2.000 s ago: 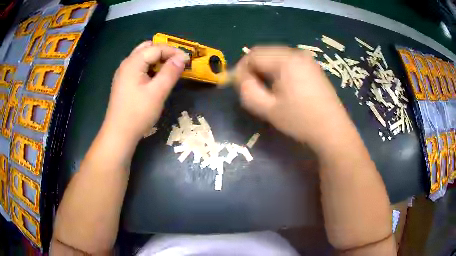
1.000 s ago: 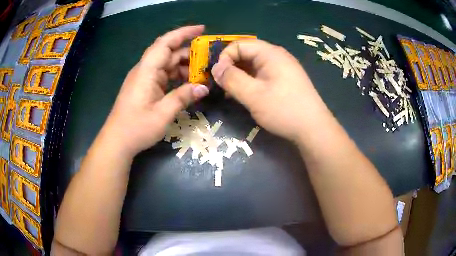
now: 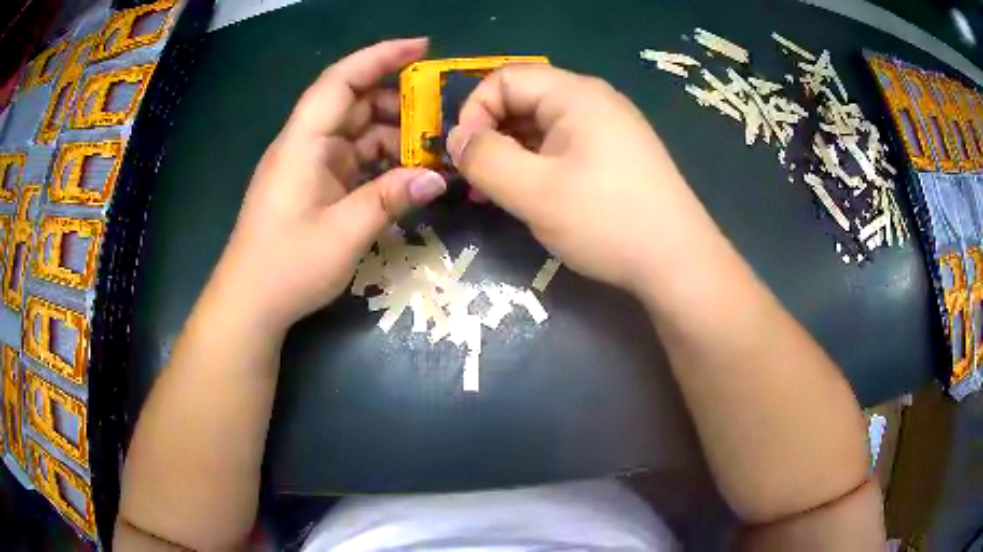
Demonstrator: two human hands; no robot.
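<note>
A yellow-orange housing (image 3: 424,108) is held above the dark bench, its left end and top edge showing and its right part hidden behind my right hand. My left hand (image 3: 350,178) grips its left end, thumb at the lower edge and fingers behind. My right hand (image 3: 550,151) has thumb and forefinger pinched together at the window; whether something is between the fingertips cannot be seen. A pile of cream strips (image 3: 431,286) lies on the bench just below my hands.
Another pile of cream strips mixed with dark bits (image 3: 825,140) lies to the right. A left tray (image 3: 121,81) and a right tray (image 3: 936,205) hold yellow housings. A pale rail (image 3: 905,43) borders the dark bench (image 3: 431,442). Brown cardboard (image 3: 916,464) is at lower right.
The housing has turned from slanted, with its round hole showing, to its left end facing left. My right hand has moved left from beside the housing to its window. The last second shows little movement.
</note>
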